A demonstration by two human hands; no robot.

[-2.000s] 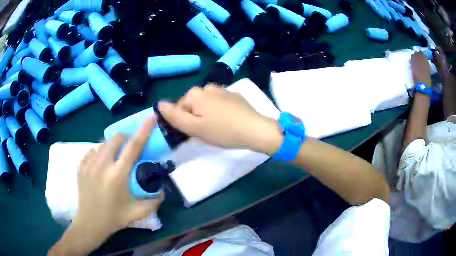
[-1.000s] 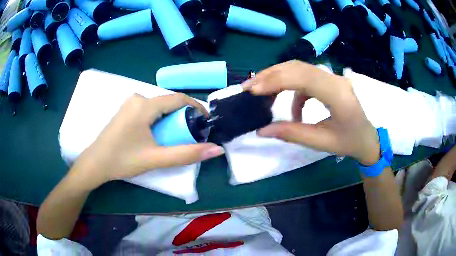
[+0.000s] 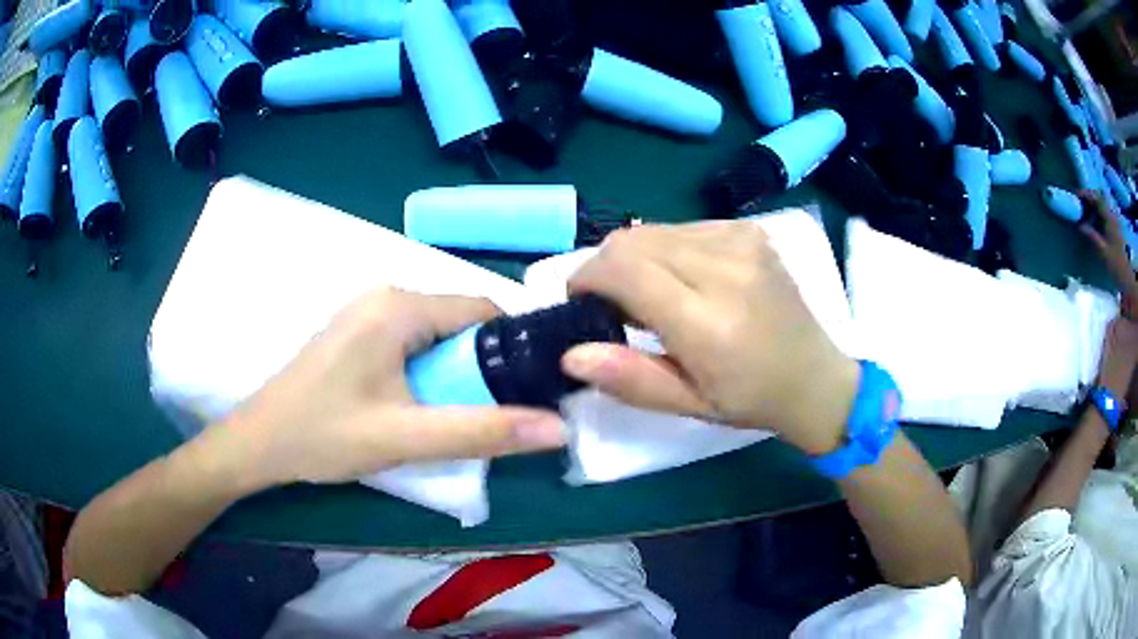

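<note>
My left hand (image 3: 337, 387) is closed round a light blue handle body (image 3: 447, 375), its wide end facing right. My right hand (image 3: 718, 331) grips a thick black end part (image 3: 549, 350) with thumb and fingers. The black part sits against the wide end of the blue body, with small pale marks near the joint. No prong shows between them. The pair is held above the wrapped white pads (image 3: 287, 281). A blue strap is on my right wrist.
Another blue body (image 3: 489, 217) lies just behind my hands. Many blue bodies with black ends (image 3: 187, 106) are piled at the back left and right, among dark parts (image 3: 886, 200). More white pads (image 3: 930, 318) lie right. Another person's forearm (image 3: 1079, 437) is at the right edge.
The black part has moved left against the blue body, covering the prong visible before. Earlier still, my right hand was behind my left, near another blue body. The view has shifted.
</note>
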